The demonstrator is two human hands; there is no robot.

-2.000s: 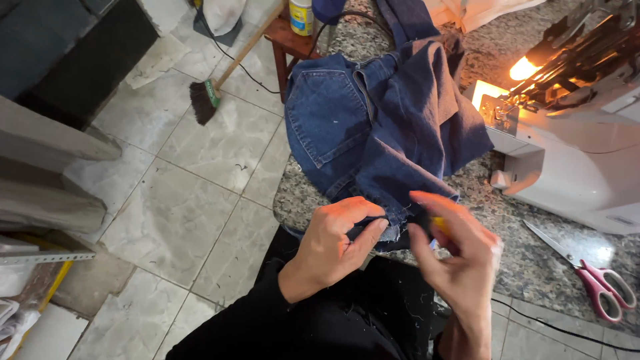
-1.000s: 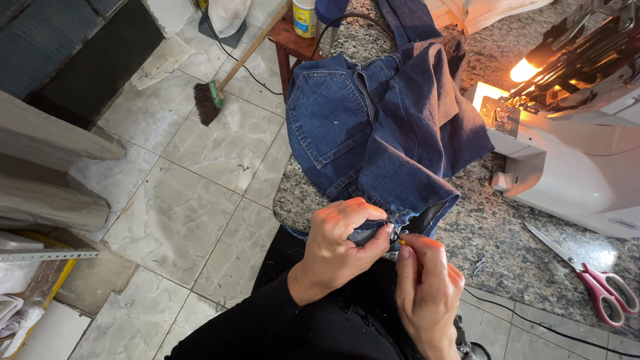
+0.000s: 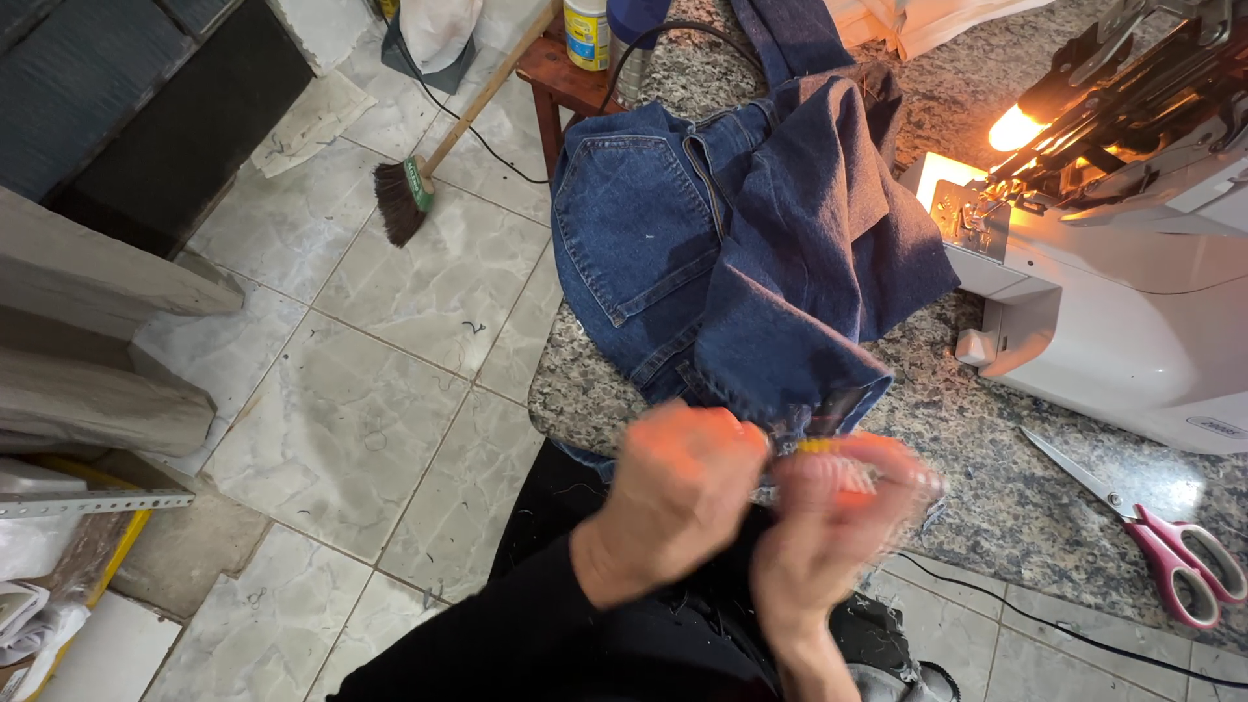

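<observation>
Blue denim jeans (image 3: 643,224) lie bunched over the rounded corner of a granite worktop, a back pocket facing up. At their lower edge, my left hand (image 3: 678,497) is closed on the denim, its knuckles up. Close beside it on the right, my right hand (image 3: 829,517) is blurred by motion, with a small yellow object (image 3: 814,446) at its fingertips; what tool it is cannot be told. Frayed threads show at the denim edge between the hands. The fingertips of my left hand are hidden.
A white sewing machine (image 3: 1131,341) with its lamp lit stands at the right. Pink-handled scissors (image 3: 1141,517) lie on the granite worktop (image 3: 985,487). A wooden stool (image 3: 565,83) holds containers; a broom (image 3: 409,190) rests on the tiled floor.
Since a second ago, my right hand has moved a little up and right, and its fingers have turned. My left hand stays at the denim edge.
</observation>
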